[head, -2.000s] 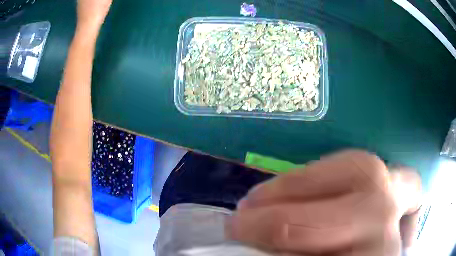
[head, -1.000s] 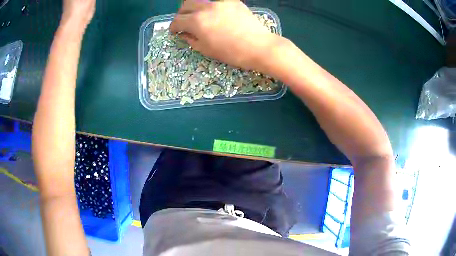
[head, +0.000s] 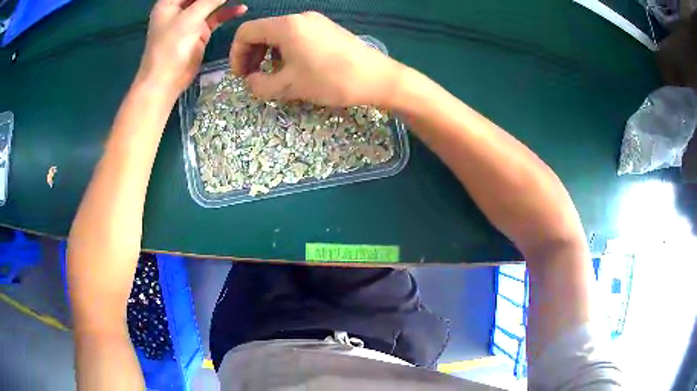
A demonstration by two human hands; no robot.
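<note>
A rimmed clear plastic box [head: 302,183] full of small silvery-beige metal clips [head: 267,156] sits on the dark green bench. My right hand [head: 306,61] is over the far part of the box, thumb and fingers curled close to the clips. Its fingertips are partly hidden, so whether it grips a clip cannot be told. My left hand [head: 177,42] is at the box's far left corner, its fingers bent towards the right hand and partly cut off by the top edge. No part shows clearly in it.
A second clear box [head: 4,153] is cut off at the left edge, with an orange-tan scrap [head: 51,176] nearby. A green label [head: 352,253] is on the near bench edge. A clear bag [head: 656,130] lies at right. A blue crate [head: 180,321] with black parts stands below the bench.
My left hand has come right, towards the box. My right hand was low and blurred two seconds ago, then moved over the box and remains there. The view has shifted.
</note>
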